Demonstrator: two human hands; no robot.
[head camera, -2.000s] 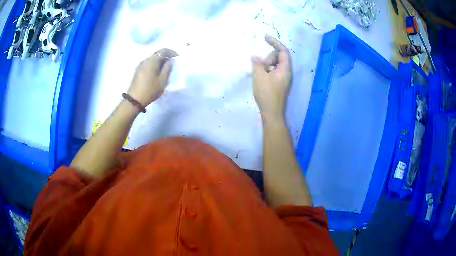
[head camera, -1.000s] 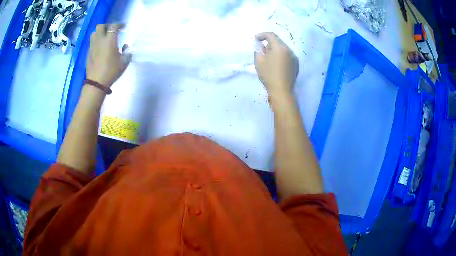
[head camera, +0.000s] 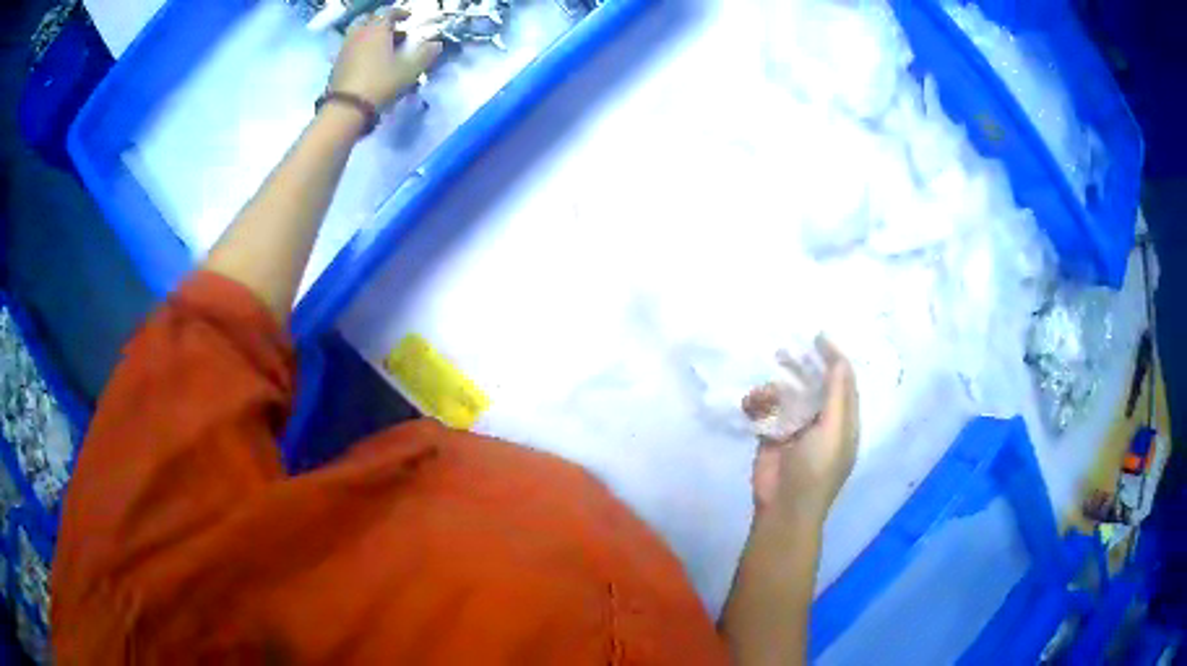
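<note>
My left hand (head camera: 380, 63) reaches into the blue tray (head camera: 449, 159) at the upper left. Its fingers are at the white-and-black assemblies (head camera: 471, 18) at the far end; whether they grip one cannot be told. My right hand (head camera: 804, 449) is low over the white bench, right of the middle, with thin clear plastic (head camera: 785, 390) between its curved fingers and thumb. The plastic looks like a bag; its edges are lost in the glare. More crinkled clear bags (head camera: 898, 195) lie in a loose pile beyond my right hand.
A second blue tray (head camera: 1002, 455) stands at the lower right, and another blue tote (head camera: 1009, 130) at the upper right. A heap of shiny film (head camera: 1065, 351) and an orange item (head camera: 1140, 450) lie at the right. A yellow label (head camera: 436, 381) is at the bench's near edge.
The view has turned to the left. My left hand has gone from the bench into the left tray. My right hand has come nearer to my body, with plastic at its fingers.
</note>
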